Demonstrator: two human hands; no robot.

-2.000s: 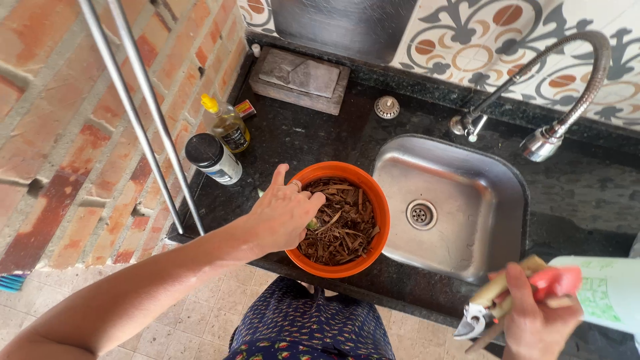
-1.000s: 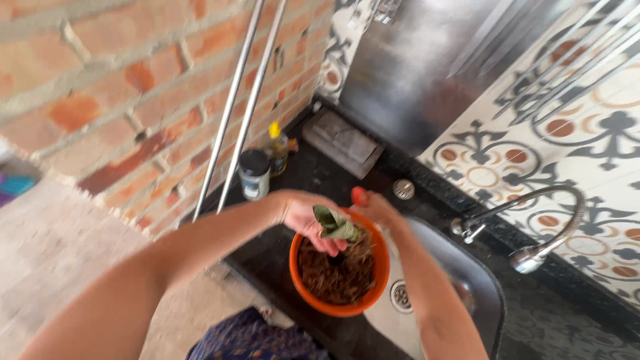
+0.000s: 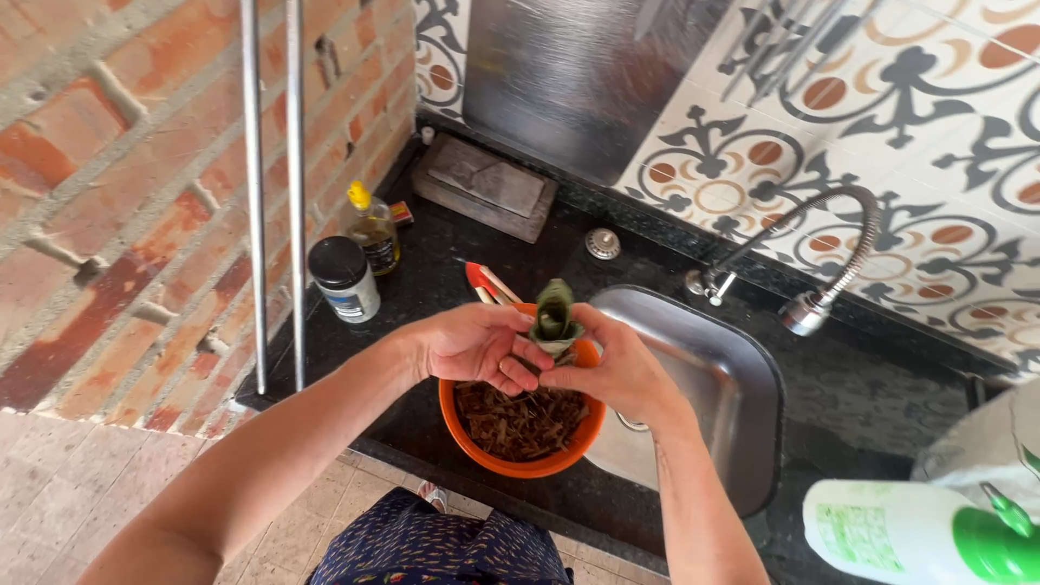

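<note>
Between both hands, above the pot, is a small green leafy plant (image 3: 556,313) with broad cupped leaves. My left hand (image 3: 491,348) holds it from the left, palm turned up, a ring on one finger. My right hand (image 3: 609,357) grips its base from the right. Under the hands stands an orange plastic pot (image 3: 520,470) filled with brown bark mulch (image 3: 520,422). Behind the pot, tools with a red part (image 3: 475,276) and pale handles lie on the black counter, partly hidden by the pot and my left hand.
A stainless steel sink (image 3: 731,414) with a flexible-neck faucet (image 3: 812,309) adjoins the pot. At left are a black-lidded jar (image 3: 345,280), a yellow-capped bottle (image 3: 374,231) and two metal rods (image 3: 276,195). A stone block (image 3: 486,187), a sink strainer (image 3: 603,244) and a green-and-white sprayer bottle (image 3: 894,528) also stand about.
My right hand held the red-handled tools at the right two seconds ago; they now lie behind the pot and that hand is on the plant. My left hand has lifted from the mulch.
</note>
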